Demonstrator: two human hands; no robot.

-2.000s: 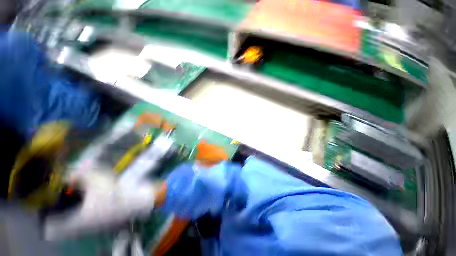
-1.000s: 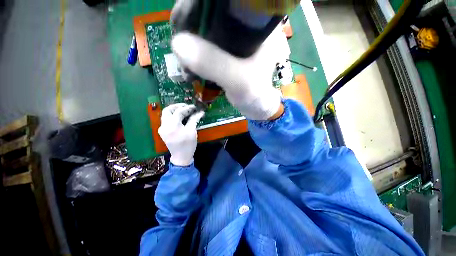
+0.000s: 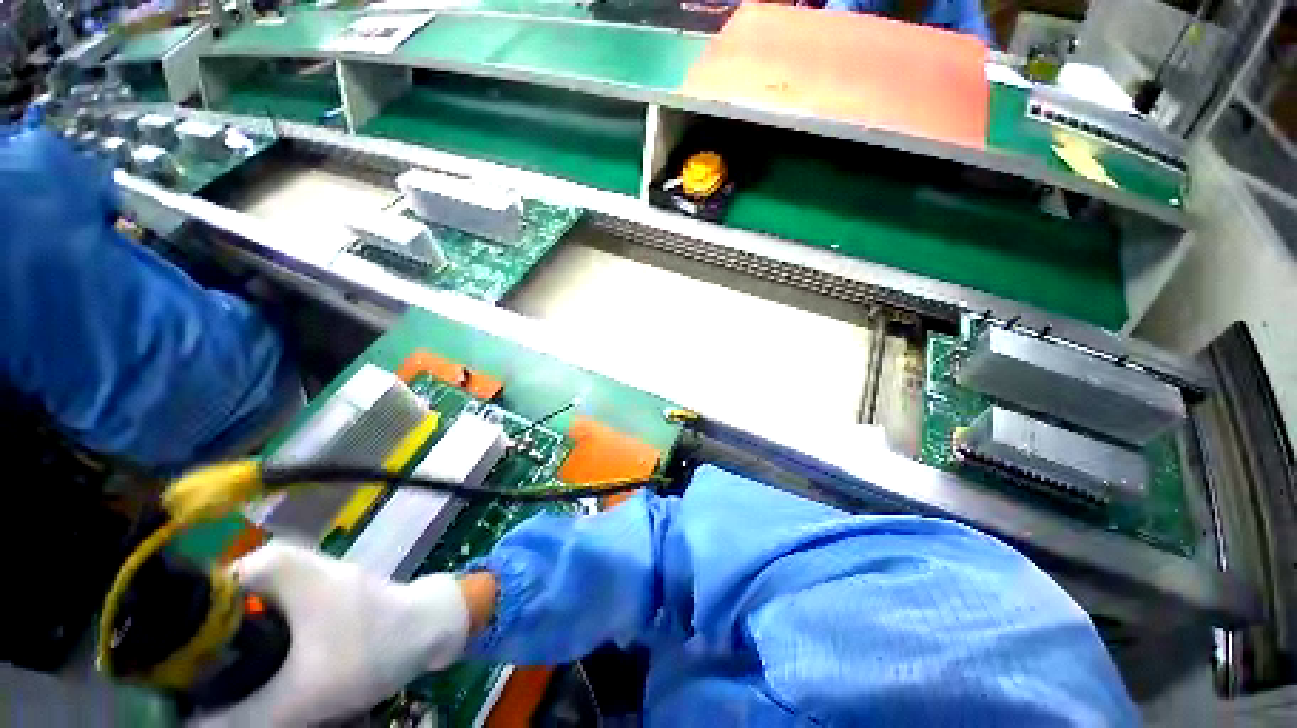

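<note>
My right hand (image 3: pixel 349 633), in a white glove, is shut on the black electric screwdriver (image 3: pixel 192 626) at the lower left. A yellow-and-black cable loops from the tool across the board. The green circuit board (image 3: pixel 534 462) lies in the orange-brown fixture (image 3: pixel 605 455). A grey finned heatsink (image 3: pixel 349 444), a yellow strip (image 3: pixel 414 447) and a long silver heatsink (image 3: pixel 403 529) lie side by side on it. My right hand and the tool hide the board's near left part. My left hand is not in view.
Beyond the bench runs a railed conveyor (image 3: pixel 683 320) with boards bearing heatsinks at left (image 3: pixel 526 256) and right (image 3: pixel 1166 491). Behind it stands green shelving with an orange top (image 3: pixel 839 71). Another person's blue sleeve (image 3: pixel 128 313) is at the left.
The view has swung from straight down to the conveyor side. My left hand, seen at the board one second ago, has left view. My right hand still holds the screwdriver, now at lower left.
</note>
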